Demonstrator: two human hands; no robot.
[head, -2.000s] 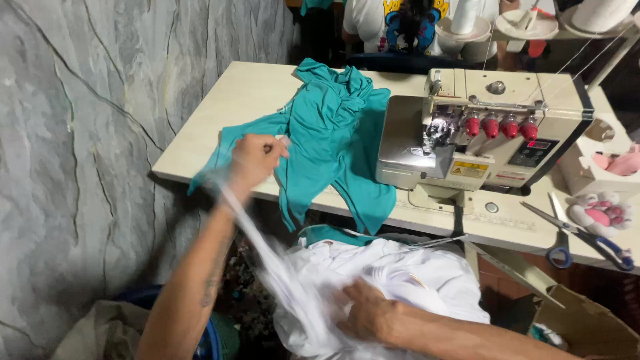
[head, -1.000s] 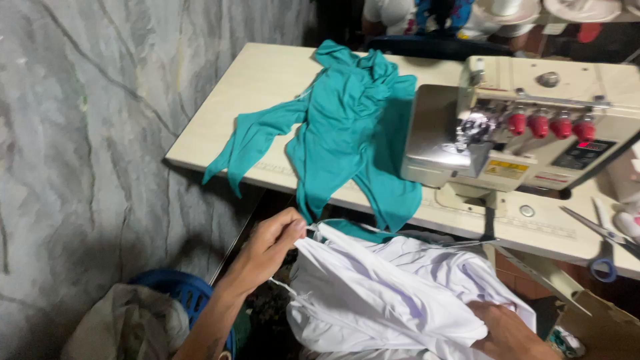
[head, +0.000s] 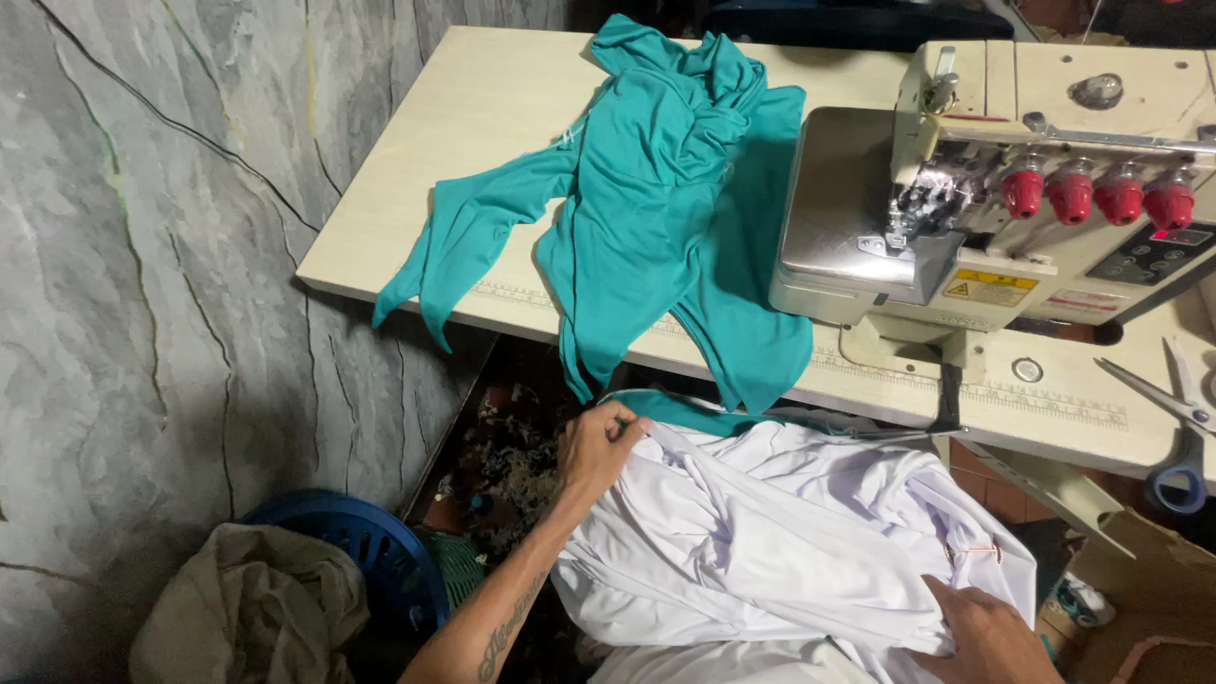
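Note:
White stretchy fabric (head: 760,532) lies bunched below the front edge of the sewing table. My left hand (head: 600,451) pinches its upper left corner between thumb and fingers. At the lower right, my right hand (head: 983,632) rests on the cloth with fingers partly hidden by folds; whether it grips is unclear. A strip of teal fabric (head: 693,414) shows behind the white cloth. On the table lies a knotted teal garment (head: 655,199), its ends hanging over the front edge. Right of it stands an overlock sewing machine (head: 1054,190) with red tension knobs.
Scissors with blue handles (head: 1178,475) lie at the right on the sewing table (head: 399,180). A blue plastic basket (head: 380,532) with grey-brown cloth (head: 256,608) stands lower left, beside a marbled wall (head: 142,285). Fabric scraps (head: 513,456) cover the floor. A cardboard box (head: 1159,589) is lower right.
My left hand has come down from over the table to the white fabric's corner. The white cloth, bunched and blurred earlier, is more spread out. My right hand has shifted right.

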